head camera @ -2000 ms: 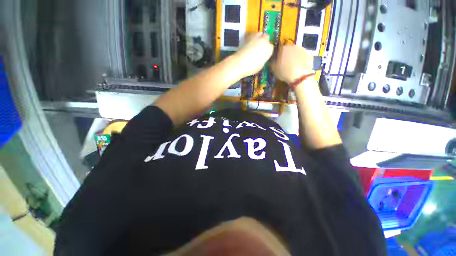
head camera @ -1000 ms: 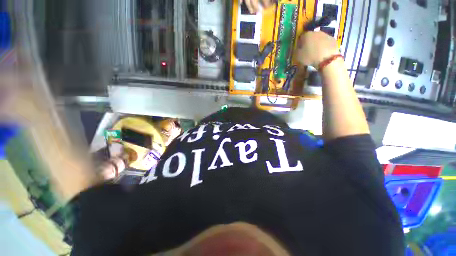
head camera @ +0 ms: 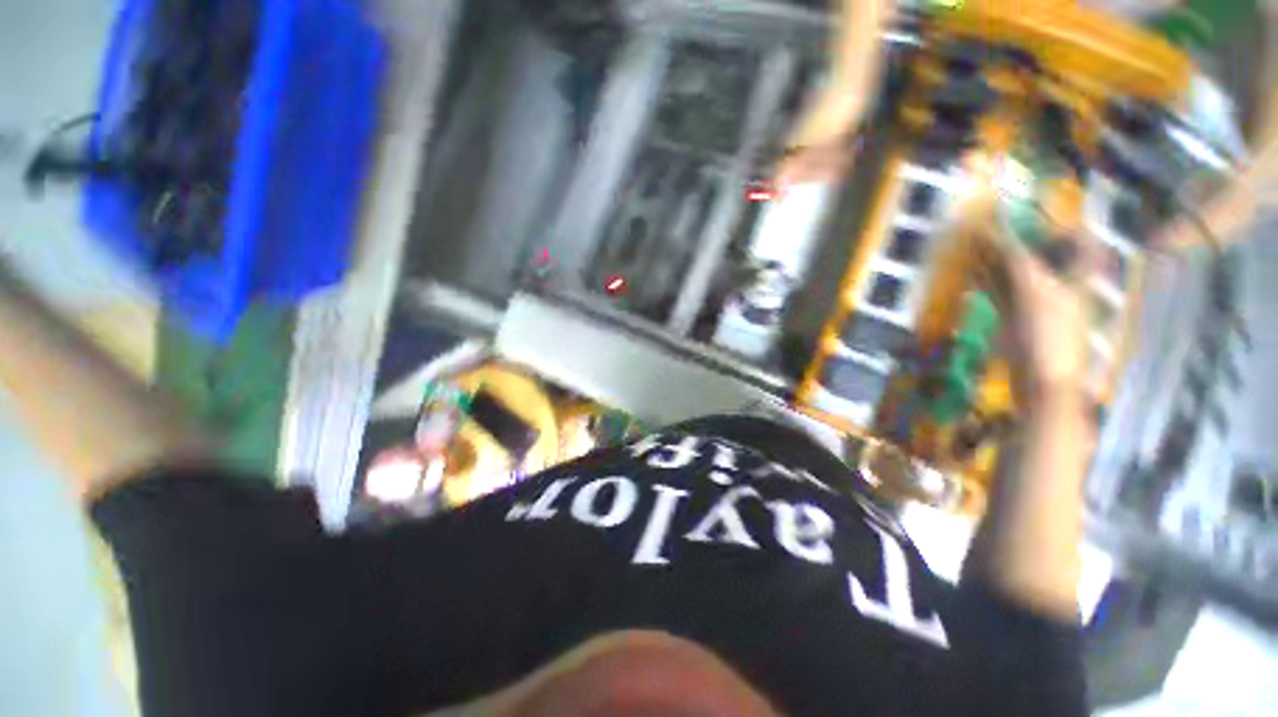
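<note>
The yellow-orange test tray (head camera: 824, 402) lies tilted at the upper right of the blurred view. White sockets with dark centres (head camera: 886, 290) line its left side, and a green strip (head camera: 969, 350) runs down its middle. My right hand (head camera: 1040, 301) is over the tray's middle, too blurred to show whether it holds anything. My left forearm reaches out past the left edge and that hand is out of the picture. A blue basket (head camera: 311, 147) heaped with black adapters (head camera: 175, 133) stands at the upper left; a dark cable hangs over its left side.
Another person's forearms (head camera: 845, 91) reach in at the top and right, around the tray. A round tan stool (head camera: 470, 455) with a dark phone (head camera: 500, 425) stands left of my body. The conveyor's metal frame (head camera: 617, 343) and small red lights lie between basket and tray.
The view has swung left, so the basket has come in and the tray has shifted right and tilted. My left arm has swung away from the tray. The other person's arms now show.
</note>
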